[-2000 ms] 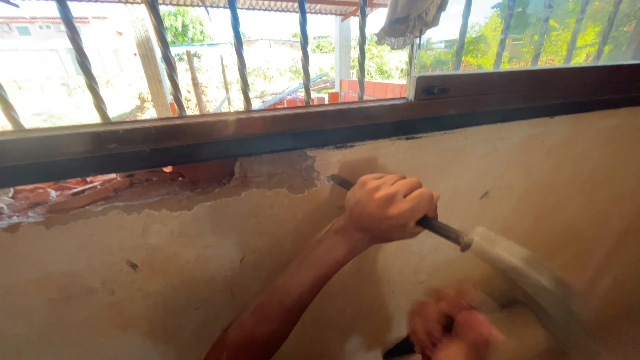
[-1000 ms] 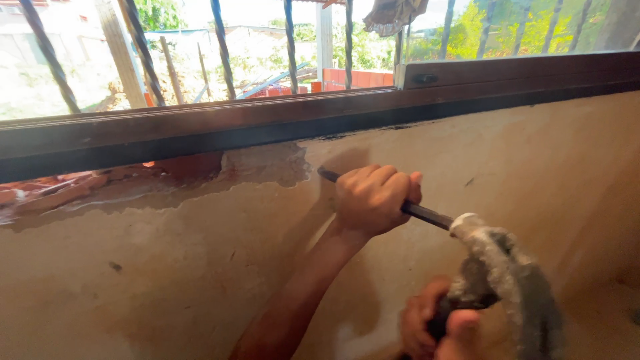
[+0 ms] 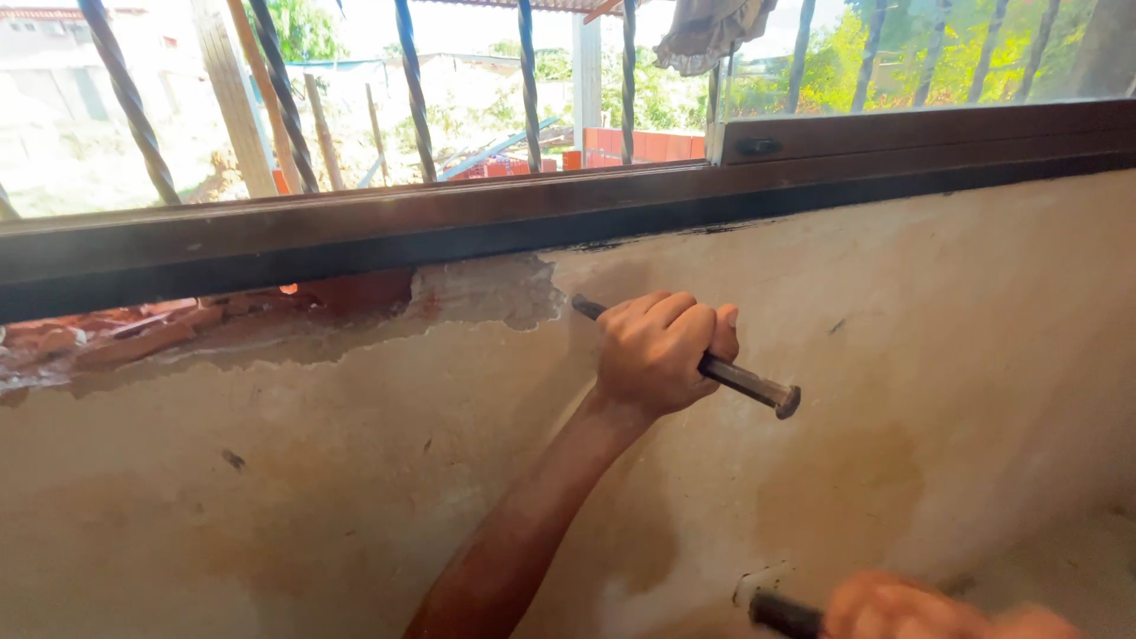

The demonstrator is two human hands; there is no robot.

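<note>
My left hand [image 3: 661,355] grips a dark metal cold chisel [image 3: 750,382] by its shaft. The chisel's tip meets the wall at the right edge of the chipped plaster [image 3: 497,291], and its mushroomed striking end points down to the right. Low at the right, my blurred right hand [image 3: 923,608] is closed around a black handle [image 3: 785,614]; the tool's head is out of view. Left of the chisel, broken red brick [image 3: 133,333] shows in the opening under the window frame. Smooth beige plaster [image 3: 355,497] covers the rest of the wall.
A brown window frame [image 3: 444,209] with a black lower edge runs above both hands. Twisted metal bars [image 3: 413,89] stand behind it, with a sliding pane [image 3: 932,62] at the right. A frilled cloth [image 3: 710,31] hangs near the top.
The hammer's head was against or near the chisel's striking end one second ago and is now out of view. My right hand has moved down and right. My left hand keeps hold of the chisel.
</note>
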